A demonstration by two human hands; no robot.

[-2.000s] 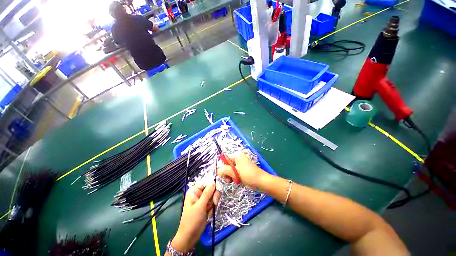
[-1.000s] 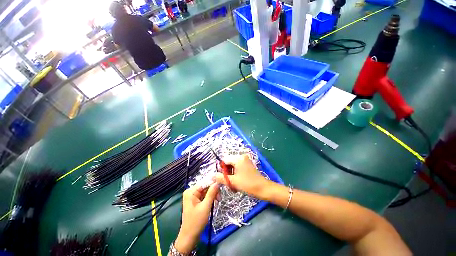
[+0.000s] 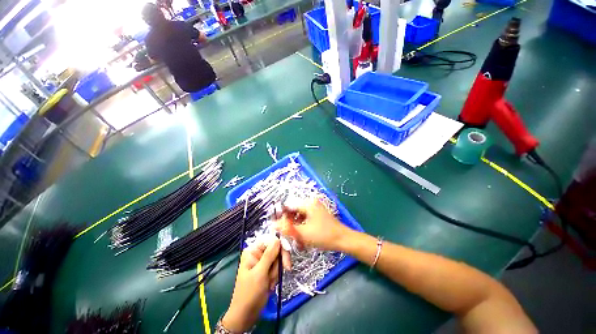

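My left hand (image 3: 256, 277) pinches a thin black cable (image 3: 280, 293) near its pale end, above the blue tray (image 3: 349, 225). The cable hangs down past the hand. My right hand (image 3: 315, 225) is just above and right of it, fingers curled around small red-handled scissors (image 3: 297, 214), mostly hidden by the fingers. A white strip (image 3: 285, 244) shows at the fingertips between the hands. White-silver scraps (image 3: 307, 271) fill the tray. A black cable bundle (image 3: 209, 238) overlaps the tray's left side.
Another black cable bundle (image 3: 166, 199) lies left of the tray, with darker piles (image 3: 104, 319) at lower left. Stacked blue trays (image 3: 385, 104) sit on white paper (image 3: 418, 147). A steel ruler (image 3: 408, 173), green tape roll (image 3: 470, 146), red heat gun (image 3: 487, 98) and power cord (image 3: 451, 225) are at right. A person (image 3: 178, 52) stands beyond.
The red handles, clearly visible earlier, are now mostly covered by my right fingers. A white strip now shows at the fingertips. Both hands remain close together over the tray.
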